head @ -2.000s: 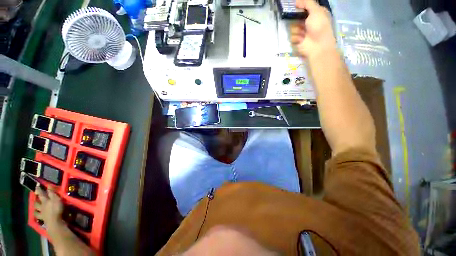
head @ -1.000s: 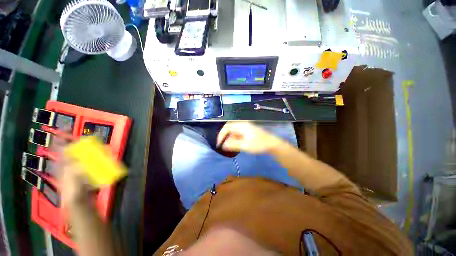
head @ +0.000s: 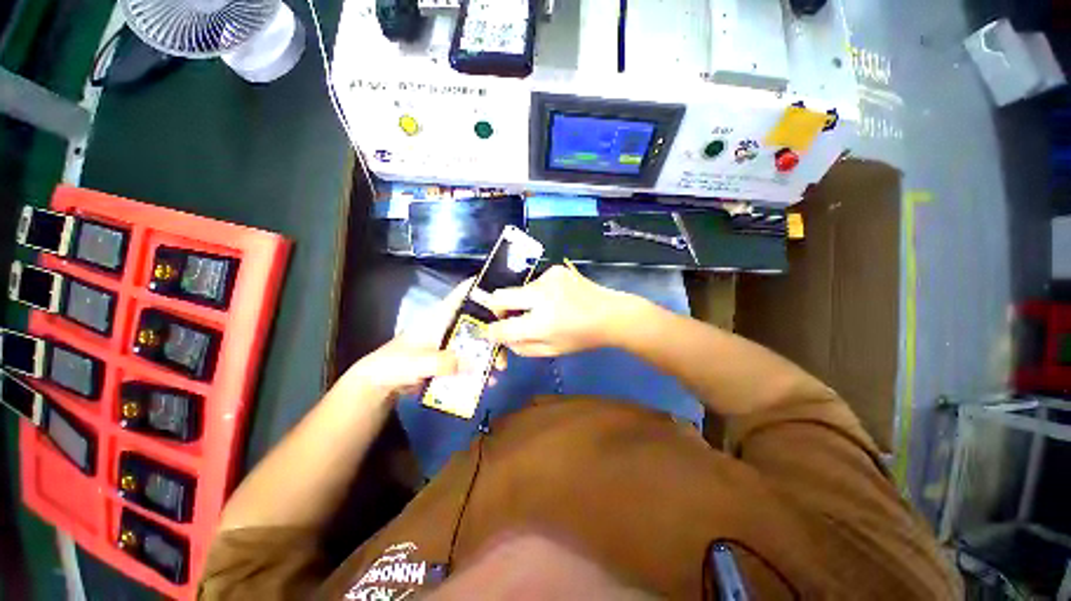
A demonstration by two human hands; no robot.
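Note:
A display unit point(head: 460, 390) is held over my lap, tilted. Its small screen end point(head: 513, 254) points up and away from me, and its lower part has a yellow edge around a pale face. My left hand point(head: 413, 359) grips the lower part from the left side. My right hand point(head: 557, 310) is on the unit's middle from the right, fingers at the join; the fingertips partly cover it. The red tray point(head: 265, 308) on the left bench holds several display units with pale-edged screens and a column of black housings.
The white press machine point(head: 458, 133) stands in front with its control screen point(head: 605, 143) and another unit point(head: 494, 35) on top. A smartphone point(head: 437, 225) and wrench point(head: 645, 234) lie on the shelf. A fan point(head: 211, 18) is at left, a cardboard box point(head: 822, 305) at right.
My left hand has come from the red tray to my lap, bringing the yellow-edged unit. My right hand came down from the machine earlier and now touches the unit. The view has shifted.

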